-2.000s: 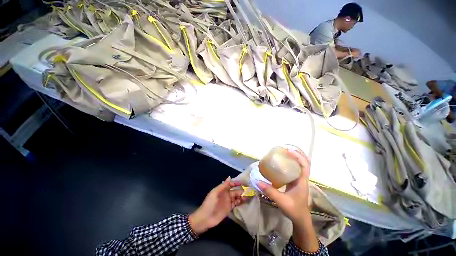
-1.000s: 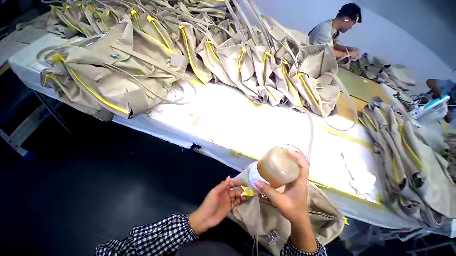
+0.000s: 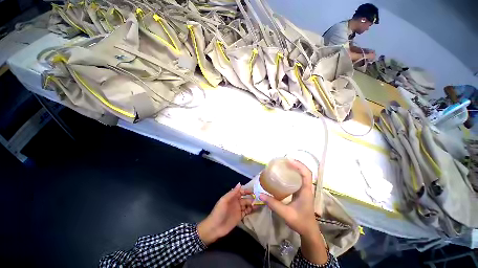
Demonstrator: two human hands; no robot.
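My right hand (image 3: 296,201) is shut on a glue bottle (image 3: 281,179), a clear squeeze bottle with amber-tan contents and a white band, tilted toward my left hand. The bottle's nozzle is hidden. My left hand (image 3: 225,213) has its thumb and fingertips together at a yellow tab end (image 3: 255,200) of an unfinished beige handbag (image 3: 280,230). The bottle's white band covers part of the tab. The bag lies in my lap at the table edge, with a zipper line along its right part.
The white-covered table (image 3: 236,123) runs across in front. Beige bags with yellow edging are heaped at the left (image 3: 112,78), centre (image 3: 272,73) and right (image 3: 427,167). A person (image 3: 343,34) sits beyond the table. Dark floor (image 3: 115,183) shows at lower left.
My right hand and the bottle have moved slightly left and down, closer to my left fingertips. My left hand has stayed at the tab.
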